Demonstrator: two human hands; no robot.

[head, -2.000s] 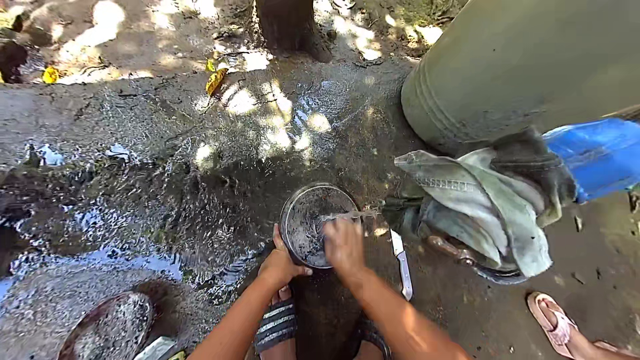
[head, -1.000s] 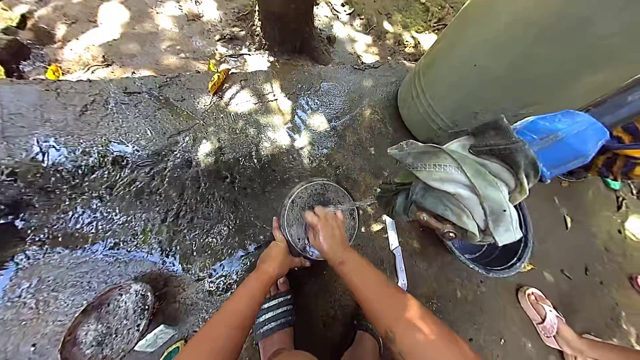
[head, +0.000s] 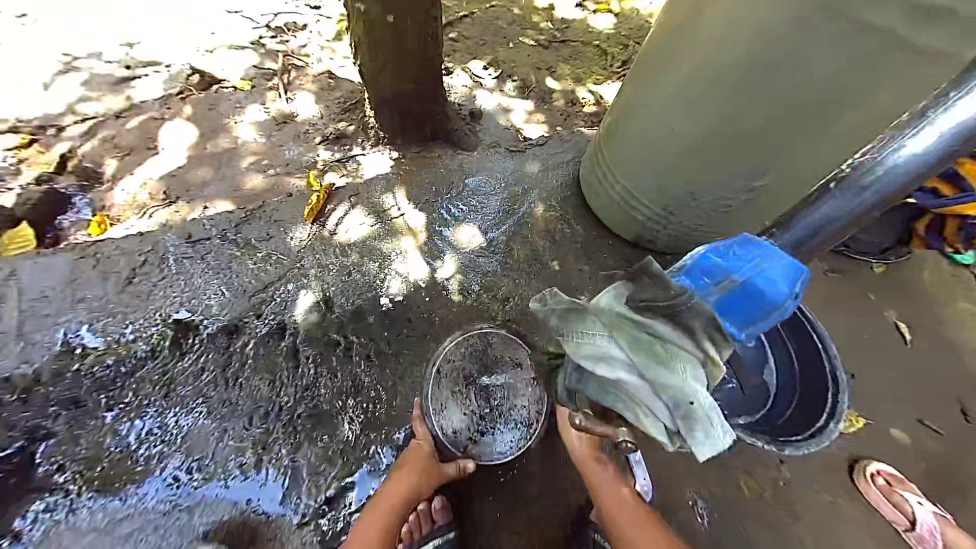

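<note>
A round metal pot lid or shallow pan [head: 488, 393], wet and speckled with dark residue, lies in front of me. My left hand [head: 431, 457] grips its lower left rim, thumb over the edge. Off the pan's right side, my right hand [head: 573, 435] reaches beneath a metal tap [head: 602, 428] draped with a greenish-grey cloth [head: 648, 351]; its fingers are hidden. A white-handled utensil, perhaps a knife [head: 639, 474], shows beside my right forearm.
A blue plastic container [head: 743, 282] hangs over a black basin [head: 827, 381] at right. A large grey-green drum [head: 732, 114], a dark pipe [head: 877, 168] and a tree trunk [head: 400, 69] stand beyond. Another person's sandalled foot [head: 900, 503] is at lower right. The ground is wet and uneven.
My right hand has left the pan's surface and moved right, under the cloth-covered tap. My left hand still holds the rim. The view has tilted up.
</note>
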